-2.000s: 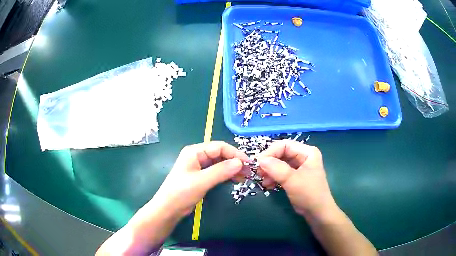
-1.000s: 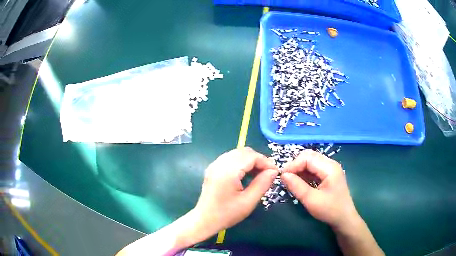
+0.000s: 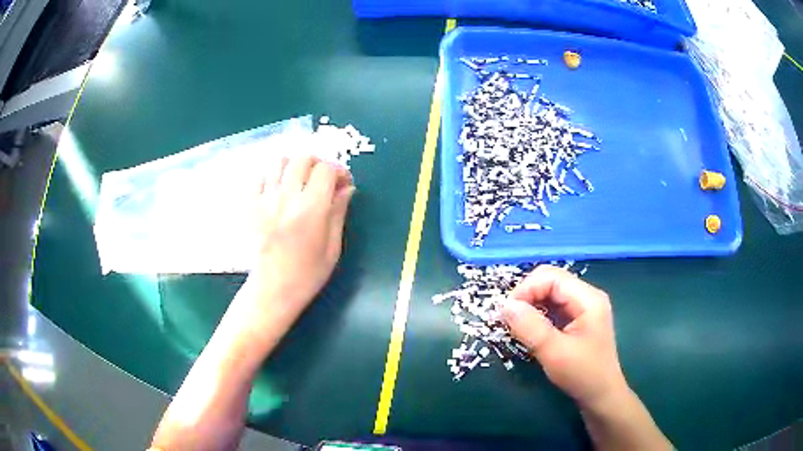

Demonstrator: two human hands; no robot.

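My left hand (image 3: pixel 304 216) is at the right end of the open bag of white pieces (image 3: pixel 176 216), its fingertips at the loose white pieces (image 3: pixel 352 139) spilling from it. Whether its fingers hold a piece is hidden. My right hand (image 3: pixel 563 330) is over the loose mixed parts pile (image 3: pixel 475 304), thumb and index finger together. I cannot tell whether a tiny part is between them. Slim black-and-white pieces (image 3: pixel 515 145) lie heaped in the left part of the shallow blue tray (image 3: pixel 647 242).
Three small orange finger cots (image 3: pixel 711 181) lie in the tray. A deeper blue bin (image 3: pixel 528 12) stands behind it. Another clear plastic bag (image 3: pixel 748 114) lies to the right. Yellow tape (image 3: pixel 411 255) runs along the green table. A pale device (image 3: pixel 357 447) shows at the bottom edge.
My left hand has left my right hand and moved left and away from me to the spilled white pieces. My right hand stays over the pile. The view has shifted slightly.
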